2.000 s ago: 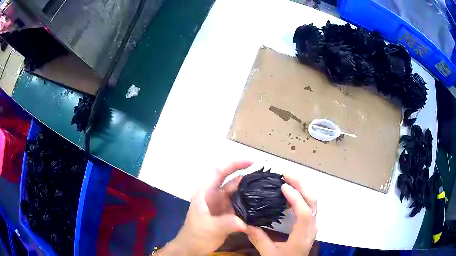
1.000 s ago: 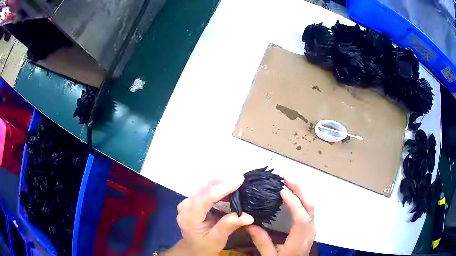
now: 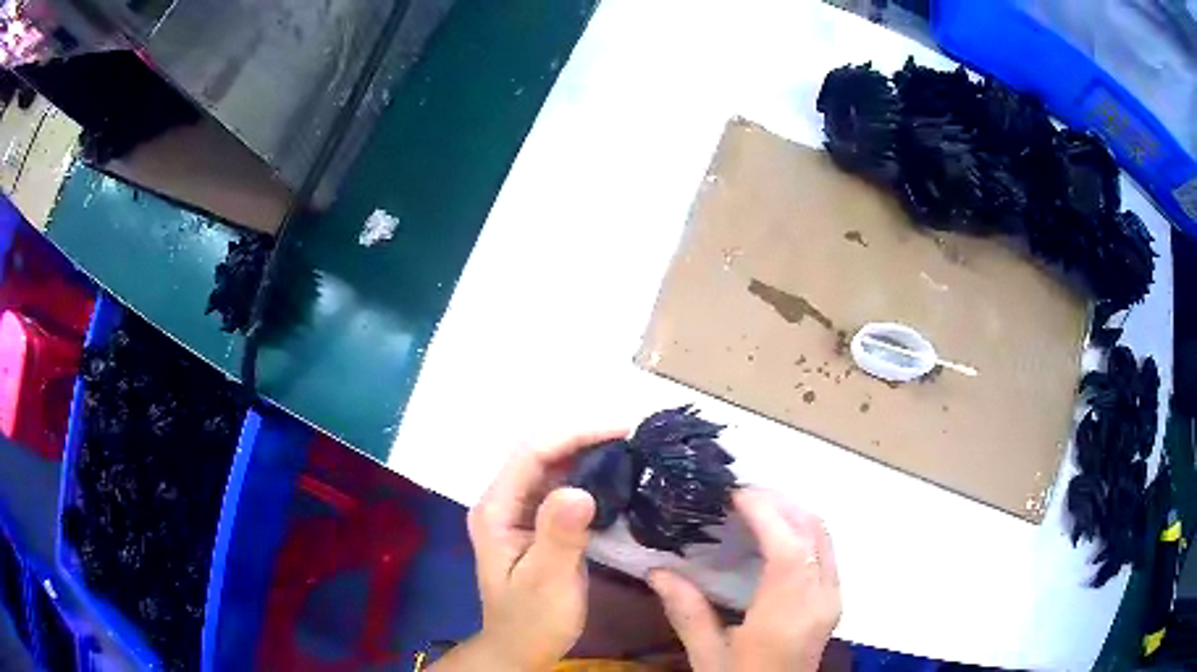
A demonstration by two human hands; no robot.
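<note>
My left hand holds a glossy black spiky hair piece above the near edge of the white work sheet. A smooth, dark, rounded part shows at its left side, between my left thumb and fingers. My right hand is close to the piece's right edge, thumb below and fingers curved; whether it touches is unclear. A small white oval dish sits on the stained cardboard mat, with a thin white stick resting across it.
Black hair pieces are heaped along the cardboard's far edge. Smaller black parts lie at right. A blue bin stands beyond. Grey metal equipment is on the green bench. Blue-edged bins of black parts are lower left.
The hair piece has turned, showing the smooth rounded part at its left. A gap now shows between the piece and my right thumb. The bench view has shifted slightly right.
</note>
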